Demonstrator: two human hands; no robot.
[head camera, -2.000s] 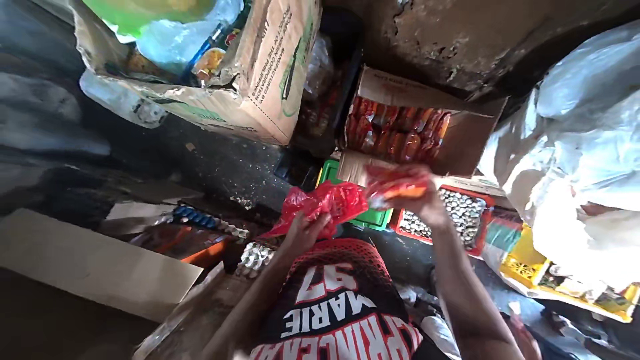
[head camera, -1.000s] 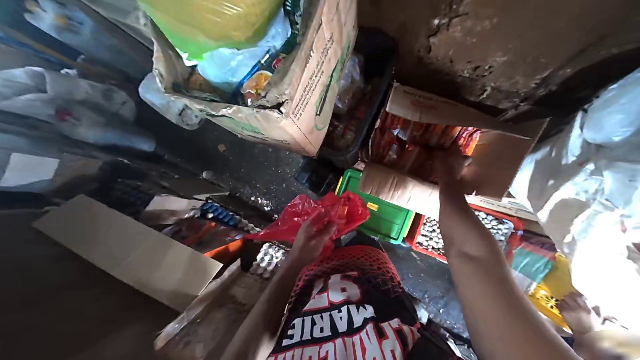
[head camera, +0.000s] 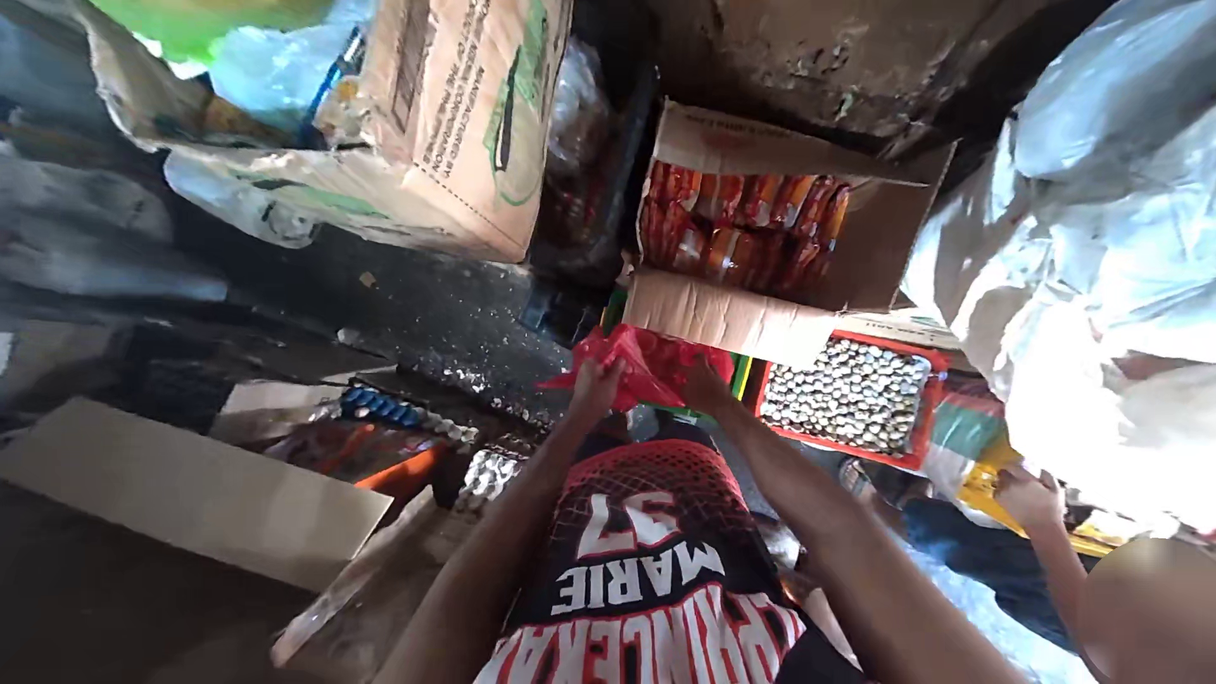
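Observation:
A red plastic bag (head camera: 641, 366) is spread between my hands, above a green crate whose edge (head camera: 741, 377) shows beside it. Its left side is gripped by my left hand (head camera: 598, 385). My right hand (head camera: 706, 385) is at the bag's right part, its fingers partly hidden by the red plastic; whether it holds a packet cannot be seen. Just beyond the bag stands an open cardboard box (head camera: 888, 228) with rows of red-orange packets (head camera: 746, 228). Right of my right hand lies a red crate (head camera: 936, 404) of small, round, pale-topped items (head camera: 845, 394).
A large cardboard box (head camera: 465, 142) holding plastic bags stands at upper left. White plastic sacks (head camera: 1121, 247) bulge at the right. Another person's hand (head camera: 1031, 494) is by a yellow crate (head camera: 988, 480). A cardboard sheet (head camera: 199, 489) and a blue-topped row of items (head camera: 380, 407) lie left.
My right hand has moved from inside the packet box back to the red bag. Two seconds ago it held red-orange packets beside the bag. My left hand has kept hold of the bag.

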